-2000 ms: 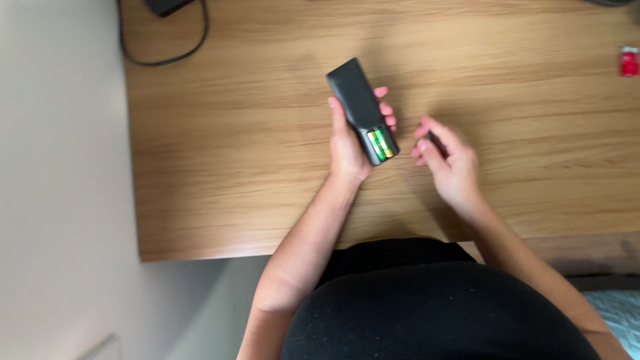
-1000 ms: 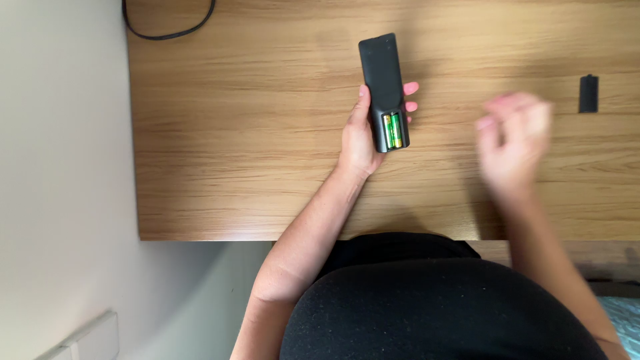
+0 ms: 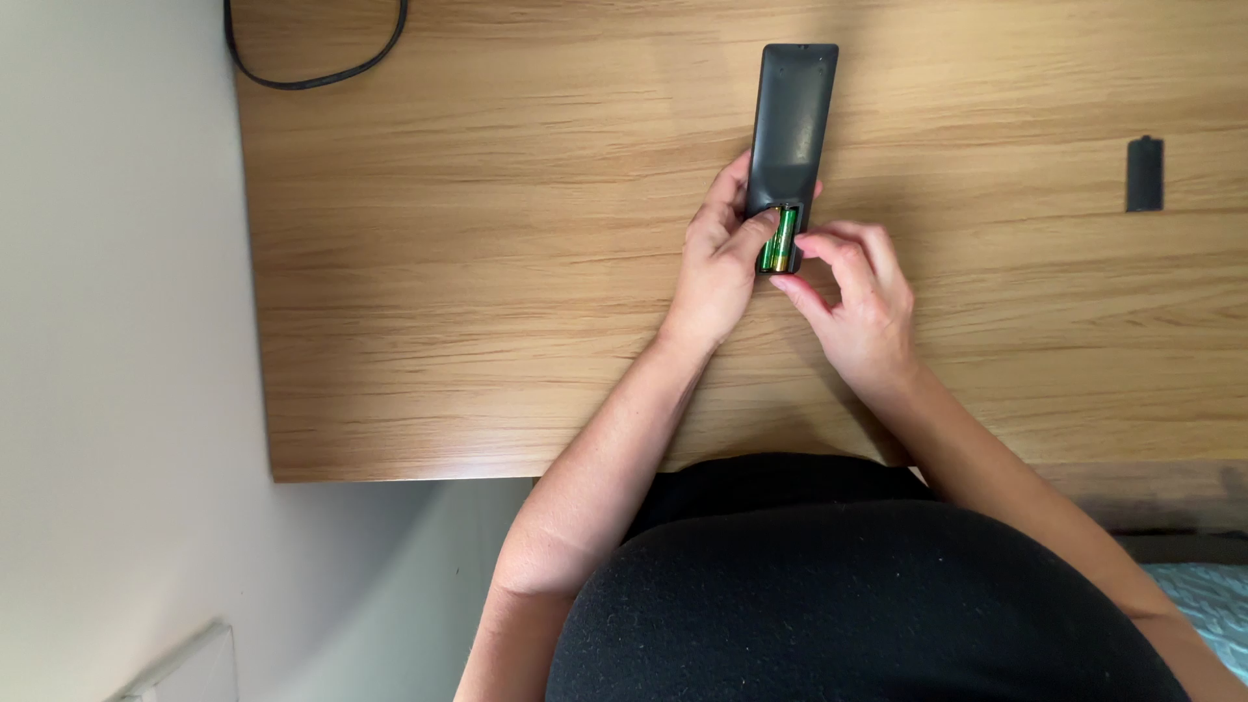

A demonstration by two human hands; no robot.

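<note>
A black remote control [image 3: 795, 127], back side up, is gripped around its lower part by my left hand [image 3: 720, 263], whose thumb lies on the batteries. Two green and gold batteries [image 3: 783, 239] sit side by side in its uncovered compartment at the lower end. My right hand [image 3: 863, 297] is at the lower right corner of the remote, thumb by the bottom end and fingertips at the side edge; nothing shows held in it. Far to the right, the black battery cover [image 3: 1146, 175] lies on the wooden table [image 3: 487, 244].
A black cable [image 3: 322, 80] curves over the table's far left corner. A pale wall [image 3: 117, 292] runs along the left edge of the table. The front edge is close to my body, and blue patterned fabric [image 3: 1204, 595] shows at the lower right.
My right hand has put the battery cover down on the table at the right and come back to the remote. My left thumb has moved from the remote's side onto the batteries.
</note>
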